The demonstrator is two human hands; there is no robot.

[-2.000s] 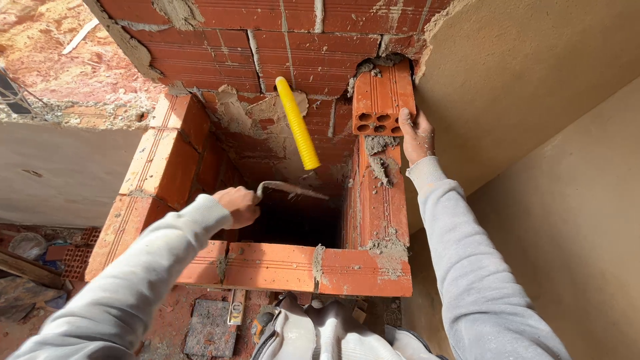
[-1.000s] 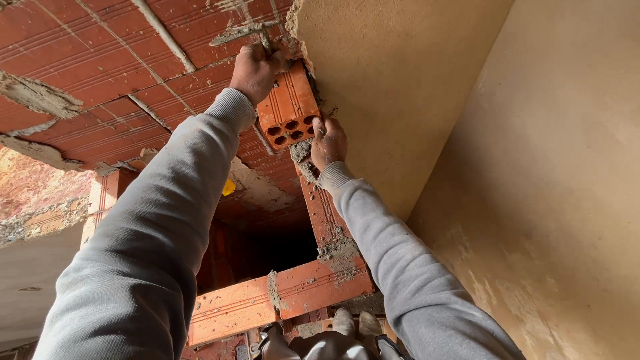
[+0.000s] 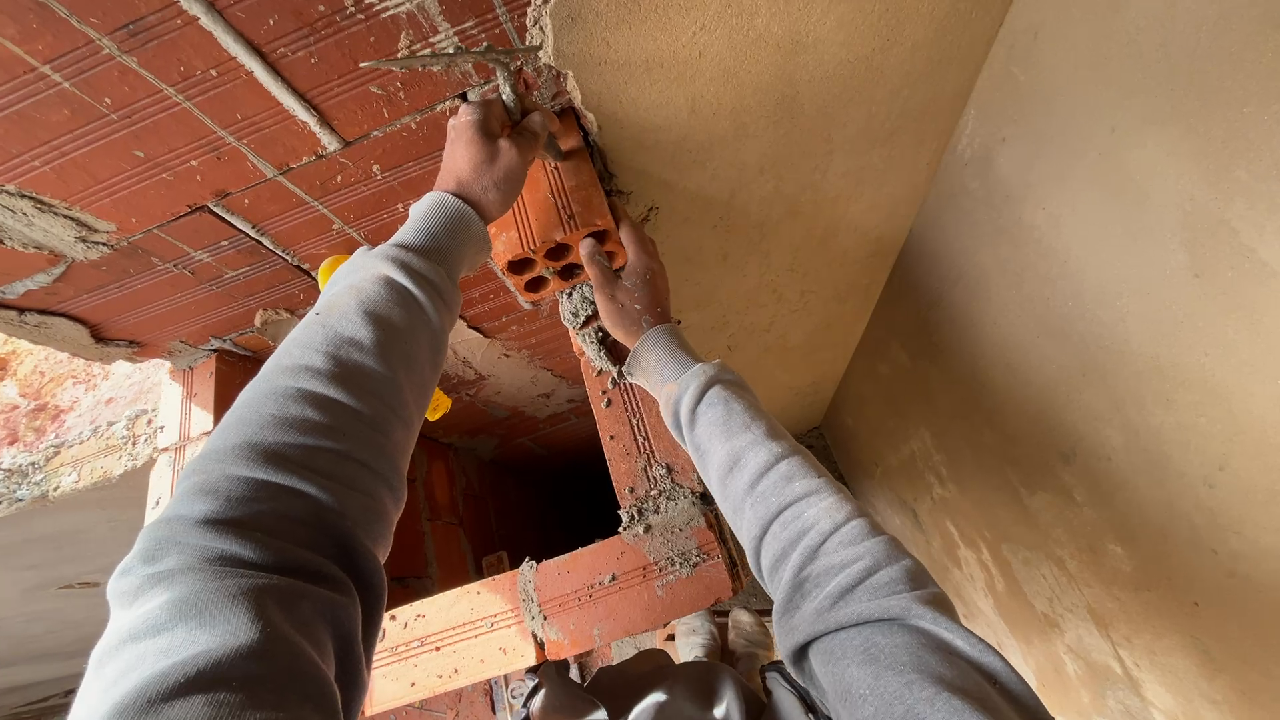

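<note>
My left hand [image 3: 497, 155] grips a mortar-covered trowel [image 3: 450, 60], whose thin blade lies edge-on against the brick wall above the fist. Just below that fist is a hollow clay brick [image 3: 552, 205], its round holes facing me. My right hand [image 3: 630, 285] holds the brick's lower right corner, thumb over the holes. Grey mortar [image 3: 582, 318] bulges under the brick's near end, on top of a lower brick course [image 3: 635, 430]. The brick's far end meets the brick wall [image 3: 370, 180], and its right side is beside the plastered wall.
A front row of bricks [image 3: 560, 600] joins the right course at a mortared corner. Behind it opens a dark shaft [image 3: 550, 500]. A yellow corrugated tube [image 3: 438, 404] is mostly hidden by my left sleeve. Smooth plaster [image 3: 1060, 300] rises on the right. My shoes show below.
My left hand, with the trowel, has moved from over the shaft up to the brick's far end. My right hand stays at the brick's right side. The view has shifted.
</note>
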